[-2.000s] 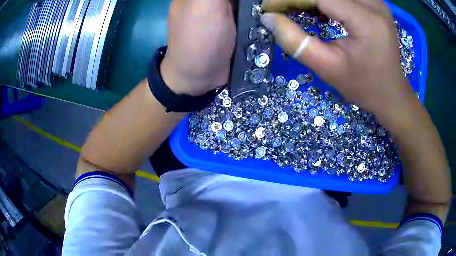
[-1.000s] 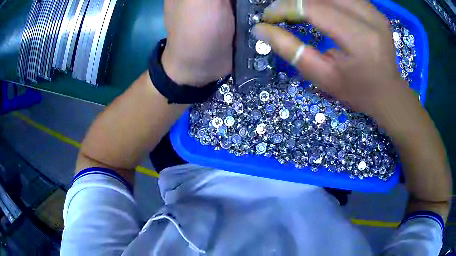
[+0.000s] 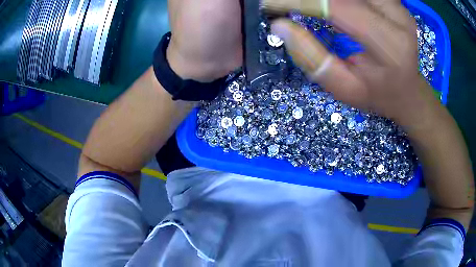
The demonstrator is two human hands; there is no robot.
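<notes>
A dark slotted rail [image 3: 254, 62] stands nearly upright in view over the blue tray [image 3: 292, 182], its upper end cut off by the picture's top edge. Shiny round metal fittings [image 3: 272, 57] sit along its right part. Many loose fittings [image 3: 313, 130] fill the tray. My left hand [image 3: 209, 39], with a black wristband, is at the rail's left side; its fingers are hidden or out of frame. My right hand [image 3: 355, 52] is blurred, thumb and finger apart at the rail's right side, with yellowish coverings and pale bands. Whether it pinches a fitting cannot be seen.
Bright curved slotted rails [image 3: 68, 41] lie side by side on the green bench [image 3: 141, 31] at the upper left. A blue object [image 3: 26, 99] is below the bench's left edge. A yellow line [image 3: 49, 129] crosses the grey floor. Dark racks or parts show at the lower left.
The rail has shifted up in the picture, so fewer seated fittings show. My left hand has moved up with it. My right hand's thumb and finger have spread apart a little.
</notes>
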